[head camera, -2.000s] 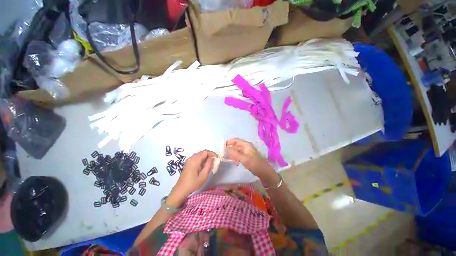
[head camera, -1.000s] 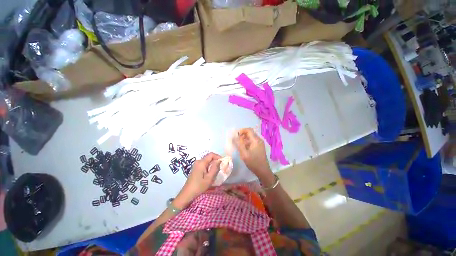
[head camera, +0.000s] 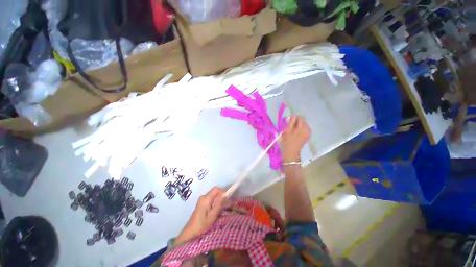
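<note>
A thin pale strip (head camera: 253, 166) is stretched between my two hands over the table's front edge. My left hand (head camera: 210, 204) grips its lower left end near the apron. My right hand (head camera: 295, 133) grips its upper right end beside the magenta strips (head camera: 258, 116). The magenta strips lie in a crossed, limp heap. A small group of black buckles (head camera: 178, 186) lies just beyond my left hand. A larger pile of black buckles (head camera: 108, 207) lies farther left.
White strips (head camera: 172, 107) lie along the back of the table (head camera: 334, 112), before open cardboard (head camera: 219, 44). A black bowl (head camera: 28, 244) and dark plastic bag (head camera: 21, 161) are at the left end. Blue tubs (head camera: 376, 86) stand at the right.
My right hand has moved away up and right, and the pale strip, bunched between my hands before, is now drawn out straight. The camera view has shifted, moving the table scene left.
</note>
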